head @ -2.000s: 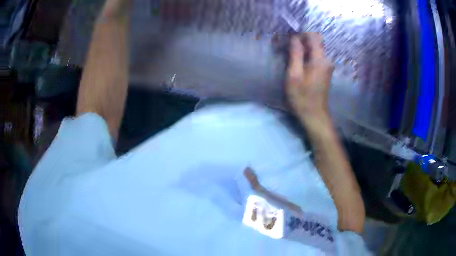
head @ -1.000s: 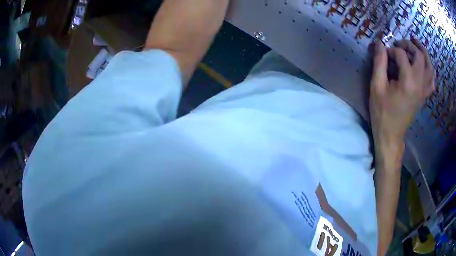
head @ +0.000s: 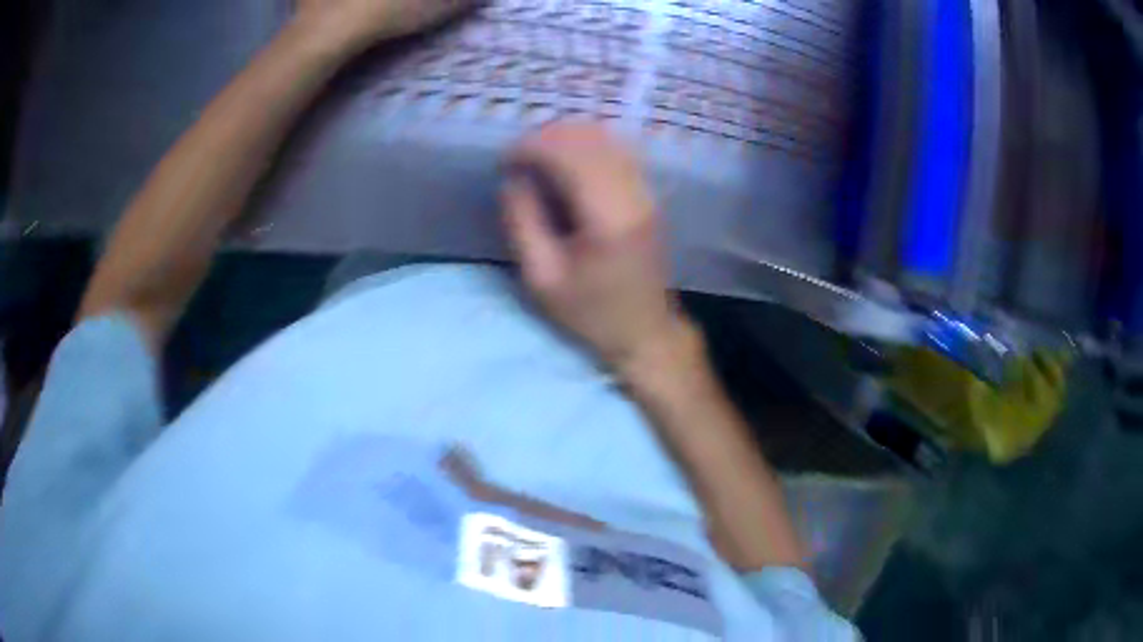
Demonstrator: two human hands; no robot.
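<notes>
A patterned sheet (head: 740, 75) with rows of small dark and coppery parts lies on the silver metal table (head: 414, 207). My left hand (head: 382, 15) is at the top edge of the picture, partly cut off, over the left part of the sheet; its fingers cannot be made out. My right hand (head: 587, 220) is blurred, with curled fingers, at the sheet's near edge. Whether it holds anything cannot be told.
A blue roller (head: 938, 138) and thin metal rollers (head: 985, 138) stand at the right. A yellow bag or cloth (head: 1003, 404) hangs below them, near blue fittings (head: 959, 336) on the front rail. Dark green floor shows at lower right.
The view has swung, so the blue roller is back in sight. My left hand now shows at the top. My right hand has moved left to the sheet's near edge.
</notes>
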